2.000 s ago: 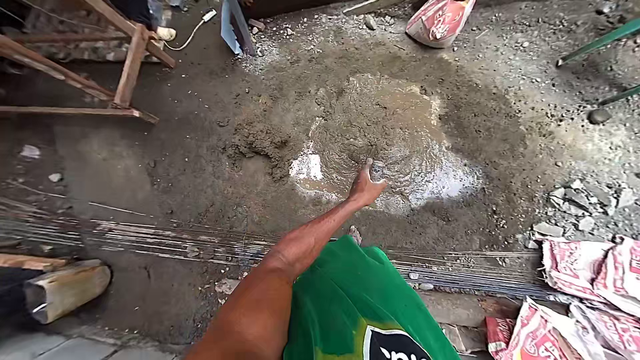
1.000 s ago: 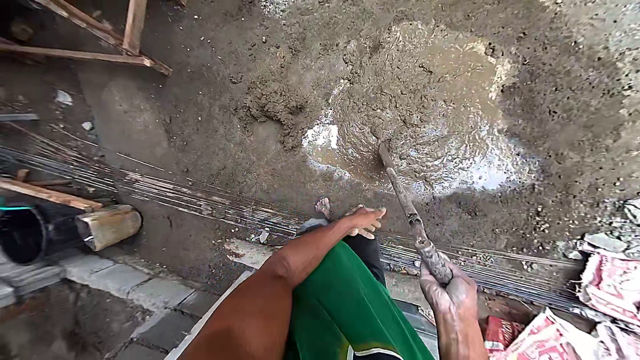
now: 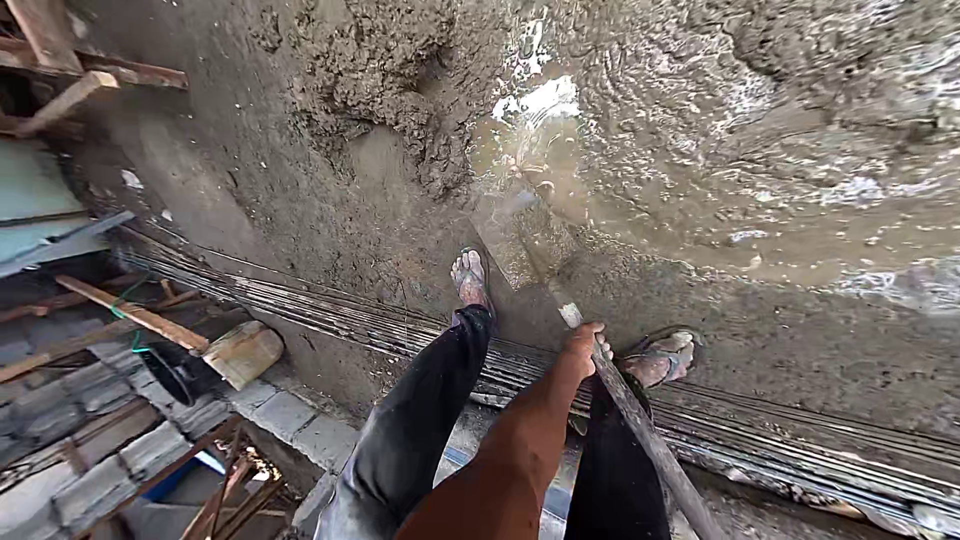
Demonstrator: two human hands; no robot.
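My left hand [image 3: 589, 349] is closed around the lower part of a long wooden shovel handle [image 3: 652, 442], which slants down to the bottom edge. The shovel's flat blade [image 3: 517, 240], coated in wet mortar, lies at the near edge of the wet cement mix [image 3: 720, 172]. Milky water [image 3: 540, 142] pools just beyond the blade. To its left rises a mound of thicker mix [image 3: 375, 67]. My right hand is outside the view, as is the handle's upper end.
My sandaled feet stand on either side of the shovel. A bundle of thin steel rods [image 3: 360, 322] runs across the ground around them. At left are a worn container [image 3: 244, 352], wooden planks [image 3: 135, 311], concrete blocks [image 3: 285, 416] and a timber frame [image 3: 52, 37].
My left hand, open and off the shovel one second ago, now grips its handle. My right hand, then on the handle, has left the view. The view has shifted down and left.
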